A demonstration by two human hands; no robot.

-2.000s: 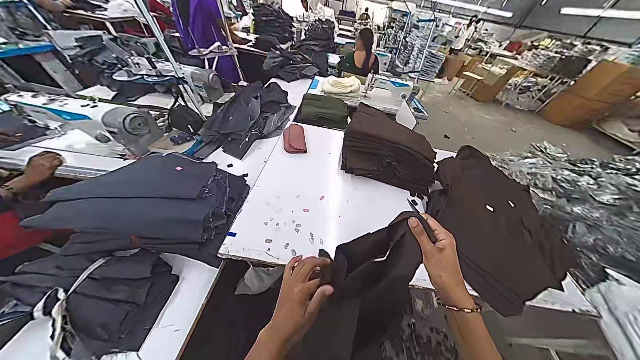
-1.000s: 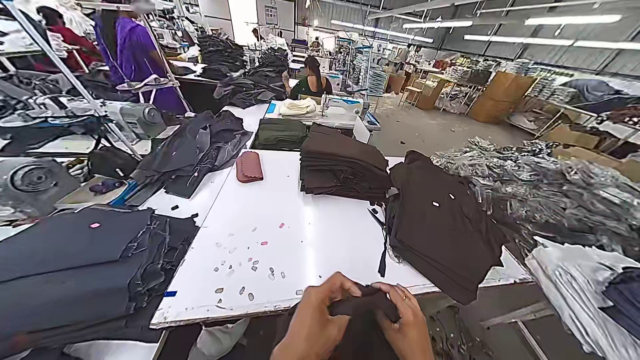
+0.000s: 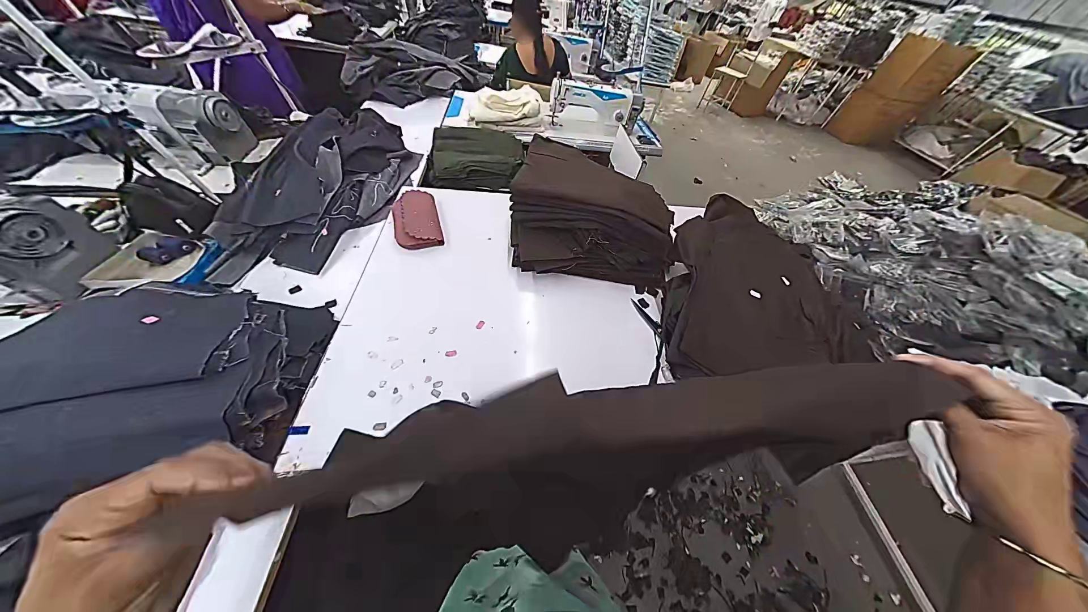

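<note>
A dark brown fabric piece stretches between my two hands over the table's near edge. My left hand, blurred, grips its left end at the lower left. On the right, my right hand, with a thin bangle at the wrist, pinches the other end. Beyond the cloth stands a stack of folded dark brown fabric. Beside it lies a pile of brown pieces with small white stickers. A dark slender tool, perhaps thread snips, lies between them.
The white table bears small loose stickers and a maroon case. Dark blue-grey fabric stacks stand left, a green stack behind. Plastic-wrapped bundles fill the right. A person sits beyond, near a sewing machine.
One second ago my hands were close together on the bunched dark cloth. Now they are wide apart, with the cloth spread between them.
</note>
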